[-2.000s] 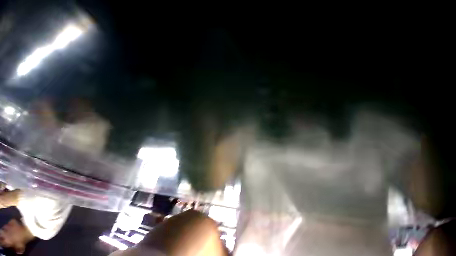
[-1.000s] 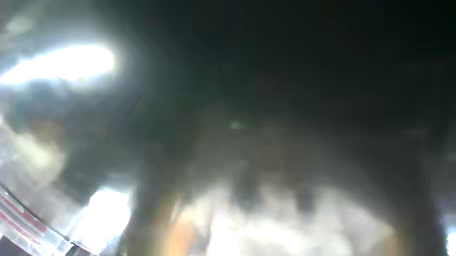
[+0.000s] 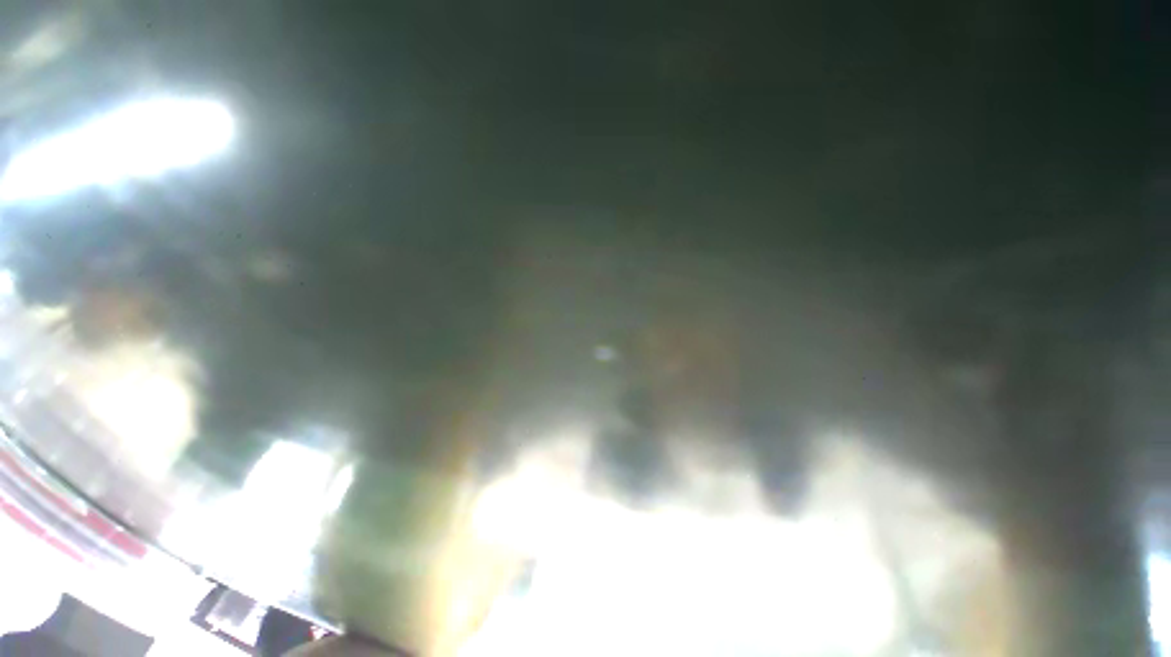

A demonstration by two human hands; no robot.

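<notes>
A very large, dark grey-green blurred shape (image 3: 771, 154) fills most of the head view, too close and unfocused to name. Below it is a glaring white area (image 3: 693, 578), possibly cloth. A blurred yellow-orange strip (image 3: 456, 565) runs down its left side; I cannot tell whether it is skin. A small brownish patch (image 3: 347, 647) is cut off by the bottom edge. Neither my left hand nor my right hand can be made out. No phone or tray can be recognised.
The view is strongly tilted. A bright lamp (image 3: 122, 144) glows at upper left. A blurred person in pale clothing (image 3: 135, 398) is at the left. Red-and-white curved bands (image 3: 71, 513) run along the lower left, above grey and dark shapes.
Since the first frame, the view has shifted, and the dark shape and lamp look larger. The skin-coloured forms at the bottom have mostly left view. Over the last second, the picture has brightened.
</notes>
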